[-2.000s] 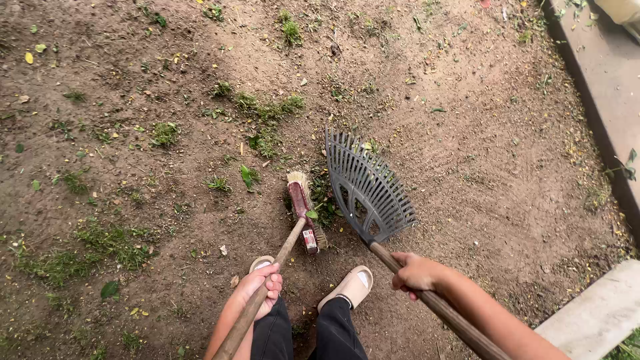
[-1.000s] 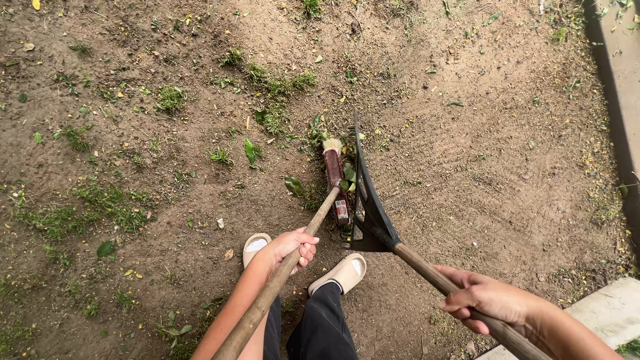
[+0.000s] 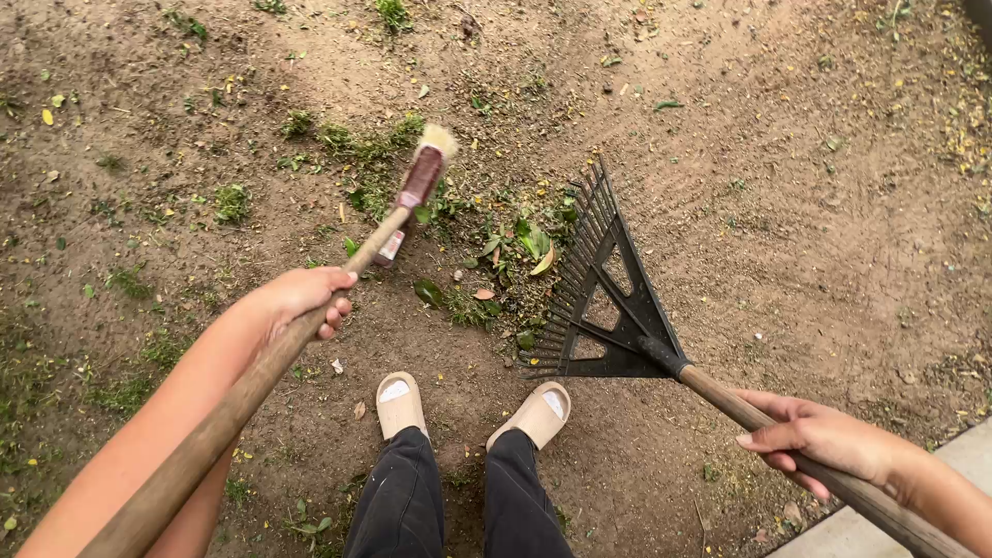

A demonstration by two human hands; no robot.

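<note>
My left hand [image 3: 306, 302] grips the wooden handle of a push broom [image 3: 421, 180], whose dark red head with pale bristles is tilted above or on the soil; its height is unclear. My right hand [image 3: 814, 442] is closed around the wooden handle of a black fan rake [image 3: 612, 302]. The rake's tines point up and left, alongside a small pile of green leaves and plant debris [image 3: 523, 256]. That pile lies between the broom head and the rake.
Bare soil with grass tufts [image 3: 232, 203] and scattered leaves surrounds my feet, which are in beige slides [image 3: 401, 407]. A pale concrete edge [image 3: 876, 519] crosses the lower right corner. Something dark shows at the top right corner.
The broom head has moved left, away from the rake, and a leaf pile shows between them. The rake has turned from nearly edge-on to show its broad face.
</note>
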